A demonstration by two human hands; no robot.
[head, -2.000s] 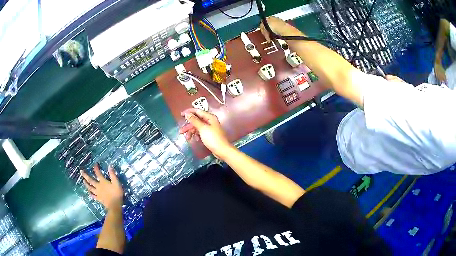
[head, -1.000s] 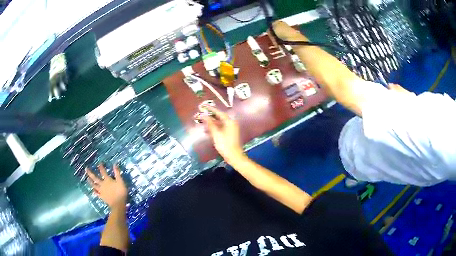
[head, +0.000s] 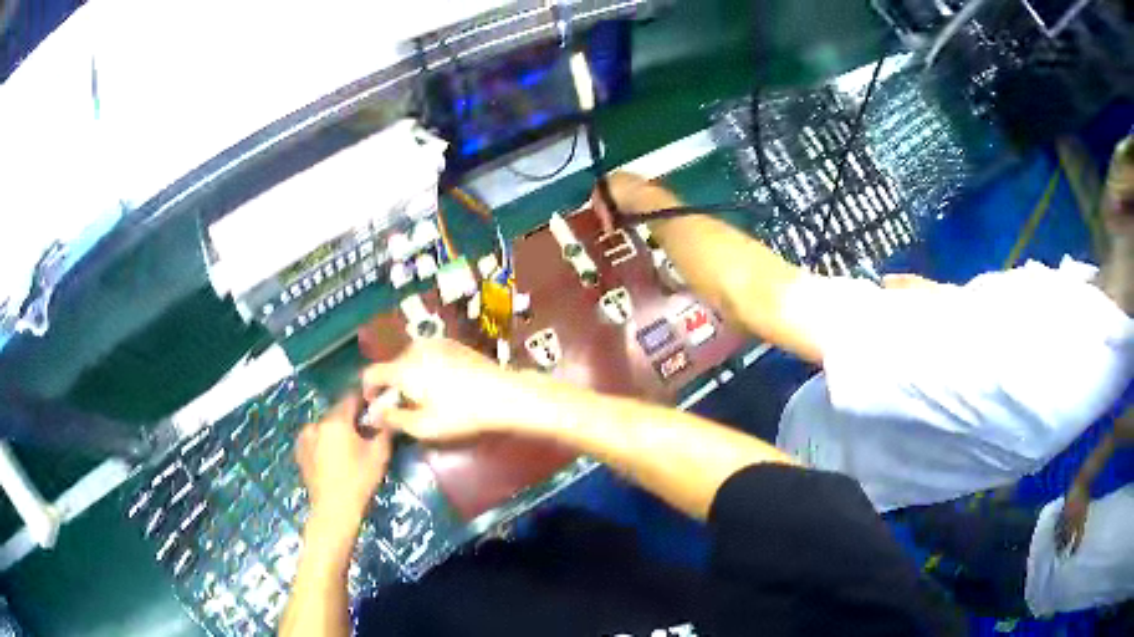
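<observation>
My right hand (head: 435,388) and my left hand (head: 338,463) meet over the near left edge of the reddish-brown test board (head: 497,475). A small pale and dark unit (head: 387,402) is pinched in my right fingers. My left fingertips are close against it; whether they grip it too is blurred. The clear blister tray (head: 236,498) lies left of the board, partly behind my left hand. White outlets (head: 542,347) and a yellow block (head: 496,306) are on the board. My right hand and forearm hide part of the board.
A white-topped instrument (head: 330,224) stands behind the board, with a blue-lit screen (head: 529,106) further back. A coworker's arm (head: 734,292) reaches over the board's right side under black cables. Another filled tray (head: 821,181) lies at the back right.
My left hand has lifted off the tray and moved up and right to my right hand. My right hand has moved left across the board. The view has shifted, showing more behind the board.
</observation>
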